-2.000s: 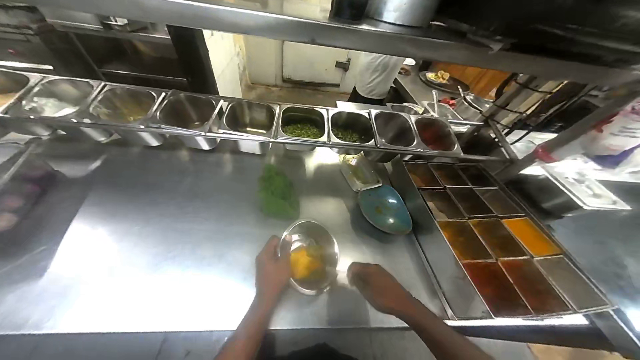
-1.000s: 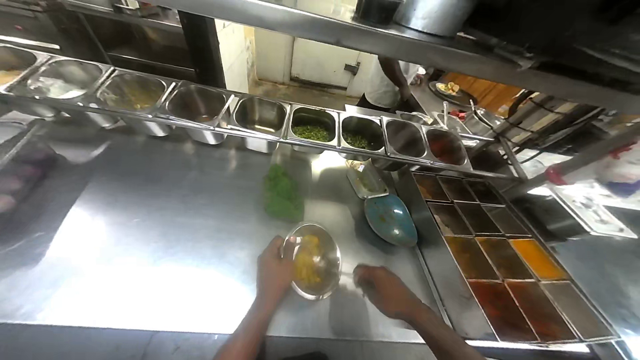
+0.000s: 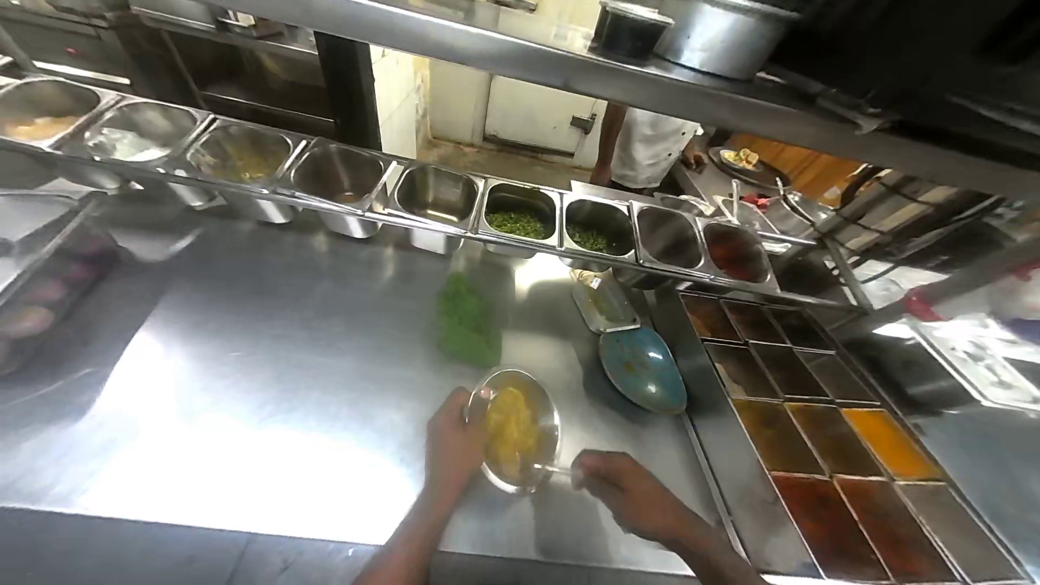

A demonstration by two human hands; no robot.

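Observation:
My left hand [image 3: 457, 443] grips the rim of a round stainless steel bowl [image 3: 552, 422] from its left side. Inside the bowl lies a yellow mixture [image 3: 512, 431]. In my right hand [image 3: 621, 487] is the handle of a thin metal utensil [image 3: 554, 469], its far end down in the mixture; whether it is a spoon or a fork cannot be told. Just beyond the bowl, a heap of green leaves [image 3: 469, 321] lies on the steel counter. A blue oval bowl [image 3: 643, 370] stands to the right, touching or close to a small metal tray [image 3: 605, 302].
Steel inset pans [image 3: 435, 193] line the counter's back edge, two with chopped greens [image 3: 517, 224]. Compartments of red, brown and orange sauces or powders [image 3: 892, 443] stand at right. A container [image 3: 49, 284] sits at far left. Above runs a steel shelf [image 3: 487, 49] with pots. A person [image 3: 650, 150] stands beyond.
The yellow mixture has spread and shifted within the bowl as the utensil moved. Both hands stay at the bowl. The person beyond the counter shows more of an arm now.

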